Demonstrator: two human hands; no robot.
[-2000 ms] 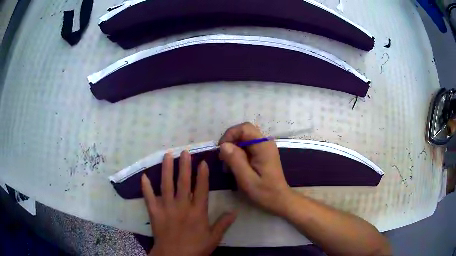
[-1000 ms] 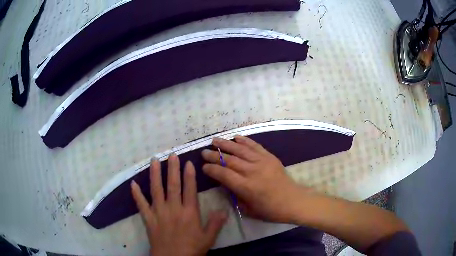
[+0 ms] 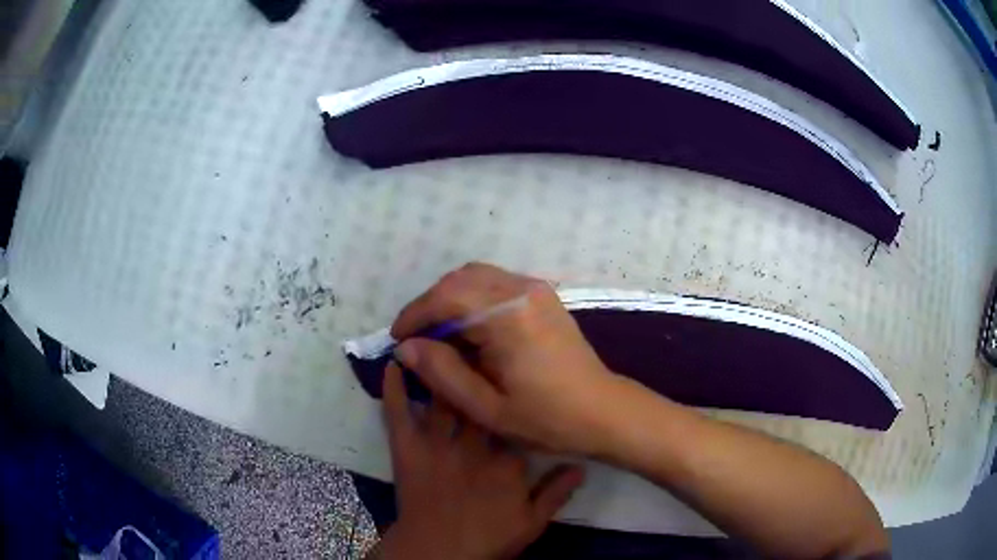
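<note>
A curved dark purple collar piece (image 3: 700,356) with a white interfaced edge (image 3: 743,315) lies nearest me. A thin dark line follows the white edge. My right hand (image 3: 508,356) grips the marking pen (image 3: 470,321), its tip side at the white strip near the piece's left end. My left hand (image 3: 465,481) lies below and partly under my right hand, over the left part of the piece; its fingers are partly hidden, and no held object shows in it.
A second purple piece (image 3: 590,115) lies farther up, and another (image 3: 656,33) is cut by the top edge. A black strip (image 3: 276,9) shows at upper left. Part of the iron (image 3: 989,328) shows at the right rim. A blue crate (image 3: 109,509) is at lower left.
The view has turned and shifted. My right hand, with the pen, has moved left along the piece to its left end, now overlapping my left hand. The pen is back across the white edge.
</note>
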